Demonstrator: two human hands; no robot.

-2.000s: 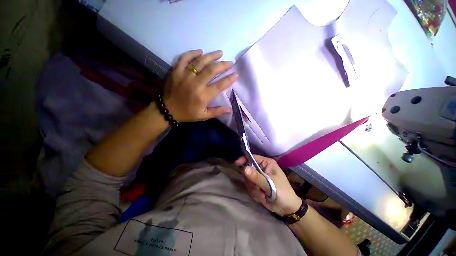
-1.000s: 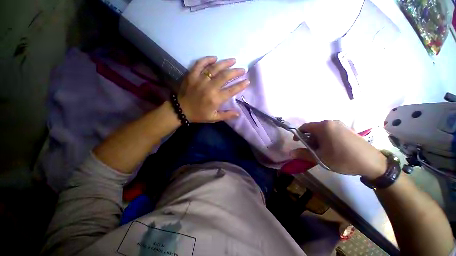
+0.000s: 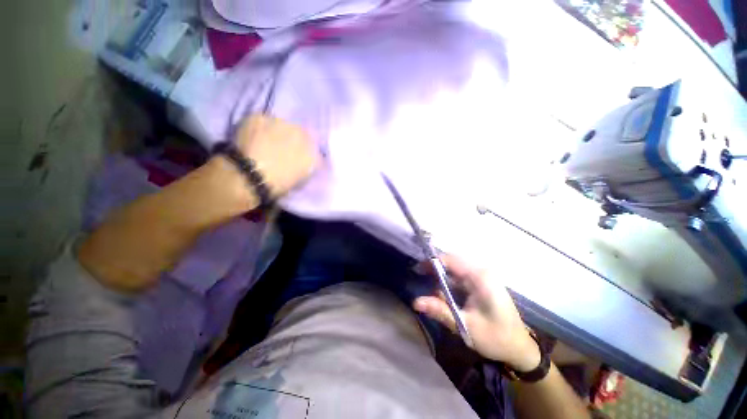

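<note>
The pale lilac garment panel (image 3: 352,98) lies over the table in front of me, blurred by motion and washed out by the lamp. My left hand (image 3: 278,155) is blurred, its fingers curled at the panel's left part; it seems to grip the cloth. My right hand (image 3: 483,315) holds the tailor's shears (image 3: 416,229) by their handles at the table's front edge. The blades look closed and point up and left over the panel. No slit can be made out.
The sewing machine (image 3: 647,155) stands at the right. Layered lilac cloth (image 3: 278,12) with magenta lies at the far left. A bag of small multicoloured items (image 3: 610,18) and magenta cloth (image 3: 696,20) lie at the far side. Crumpled lilac cloth (image 3: 192,327) hangs beside my lap.
The view has turned, showing more of the machine. The panel has shifted left and away. My left hand has gone from flat to curled. The shears have left the slit, and their blades have come together.
</note>
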